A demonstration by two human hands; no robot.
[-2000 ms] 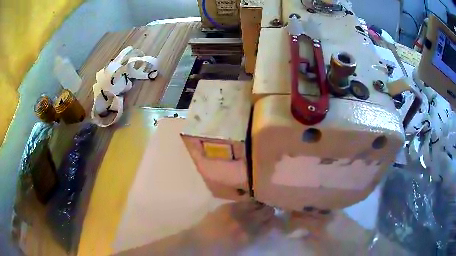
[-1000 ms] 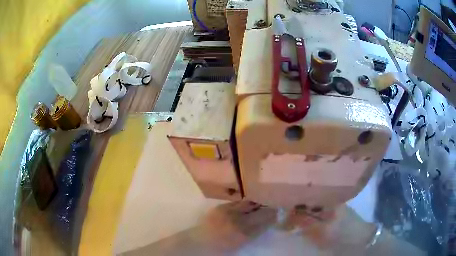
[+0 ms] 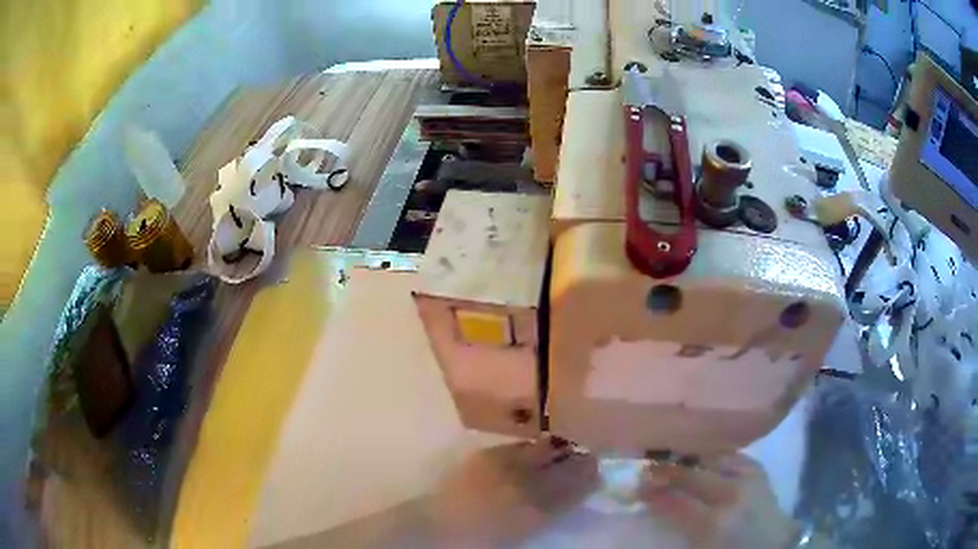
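The cream sewing machine head fills the centre, with a red slotted guard on its front. My left hand is blurred, just below the head's lower left edge. My right hand is blurred below the head's right part. Something small and whitish shows between the hands, too blurred to name. The fingertips are partly hidden under the head, so I cannot tell what either hand holds.
A bundle of white straps lies on the wood at left, near two golden-brown cylinders. A dark plastic-wrapped bundle lies lower left. A clear plastic bag and a heap of white straps are at right. A control panel stands upper right.
The view has shifted slightly back and forth. Both hands stay below the machine head; my left hand shows more clearly at its lower left edge than two seconds ago.
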